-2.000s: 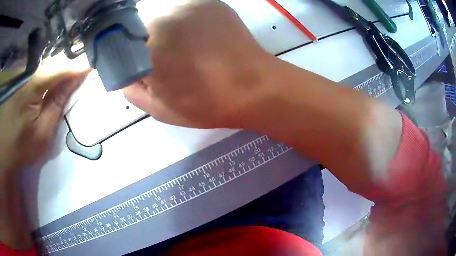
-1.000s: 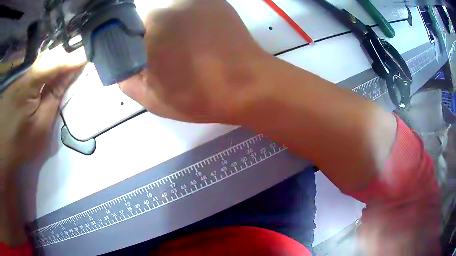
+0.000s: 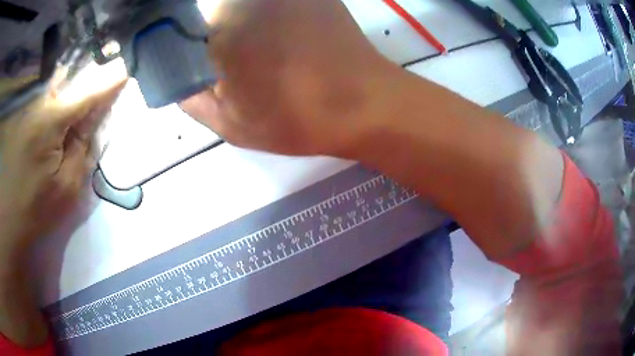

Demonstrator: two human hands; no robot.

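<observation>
The grey rounded end part of the sewing machine head [image 3: 174,66] hangs at the upper left, over the lit work area. My left hand [image 3: 52,149] lies at the left edge, partly cut off, its fingertips in the glare under the head. My right hand [image 3: 282,76] is just right of the grey part, fingers bent in and mostly hidden behind it. Any cloth at the fingertips is hidden or washed out by the light. I cannot tell what either hand holds.
The white bed cover plate [image 3: 157,142] has a small grey tab [image 3: 117,190] at its corner. A printed ruler [image 3: 237,255] runs along the front edge. A red stick [image 3: 418,26], black scissors [image 3: 546,76] and a green-handled tool [image 3: 535,21] lie at the upper right.
The view has shifted slightly. Both hands keep nearly the same place beside the machine head, with no clear change in their hold.
</observation>
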